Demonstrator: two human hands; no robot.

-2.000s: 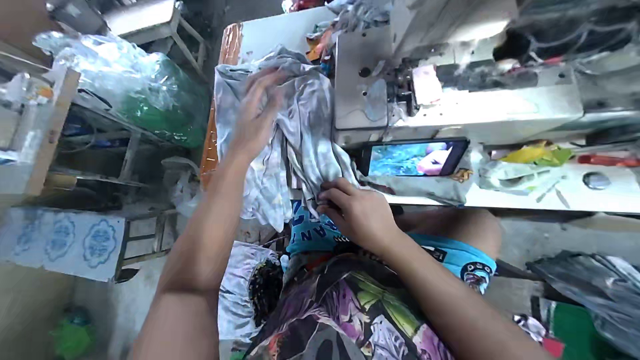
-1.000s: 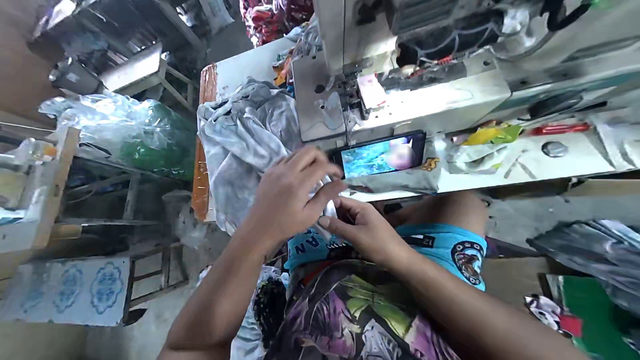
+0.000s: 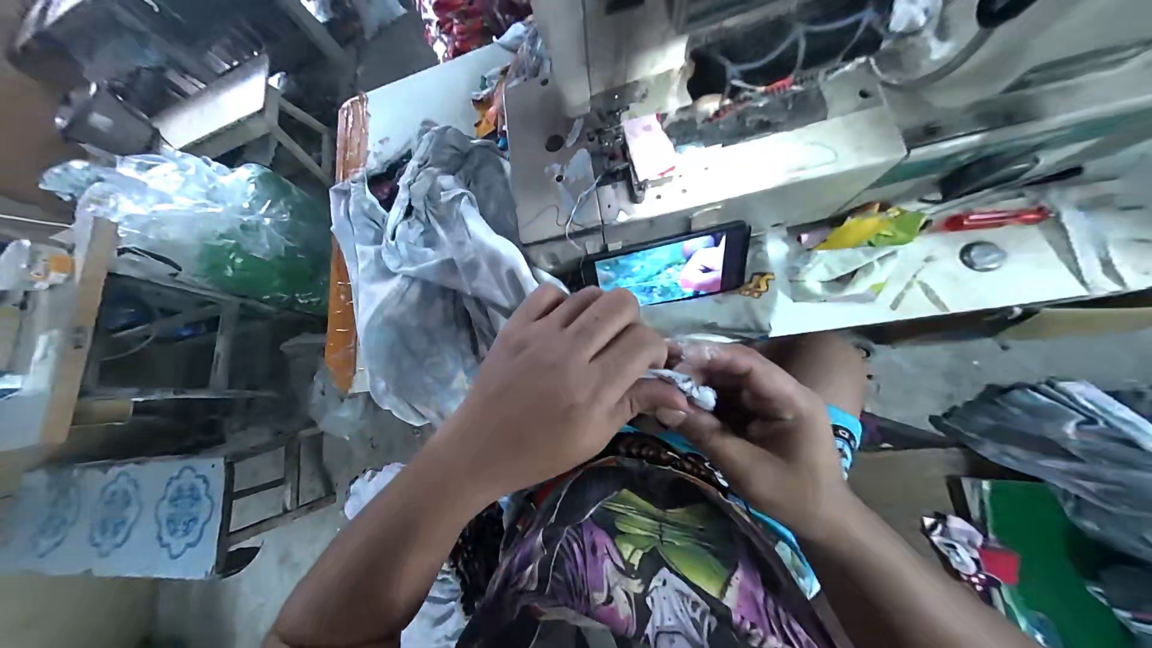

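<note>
My left hand (image 3: 576, 387) and my right hand (image 3: 765, 414) meet above my lap, both pinching a small bunched piece of whitish fabric (image 3: 688, 387) between thumbs and fingers. To the left of them, a crumpled grey and white garment (image 3: 432, 279) lies over the table's left end; whether the pinched piece belongs to it is hidden behind my left hand. Just beyond my fingers, a phone (image 3: 670, 270) with a lit screen leans at the front of an industrial sewing machine (image 3: 765, 153).
Green and clear plastic bags (image 3: 243, 234) are heaped on a rack at left. Near the table's front edge (image 3: 936, 306) lie a red-handled tool (image 3: 994, 219), a round metal piece (image 3: 983, 256) and scraps. Dark folded cloth (image 3: 1053, 441) sits at lower right.
My left hand, spread on the garment two seconds ago, has come down to my right hand, and both now hold the small fabric piece. The garment lies more bunched up.
</note>
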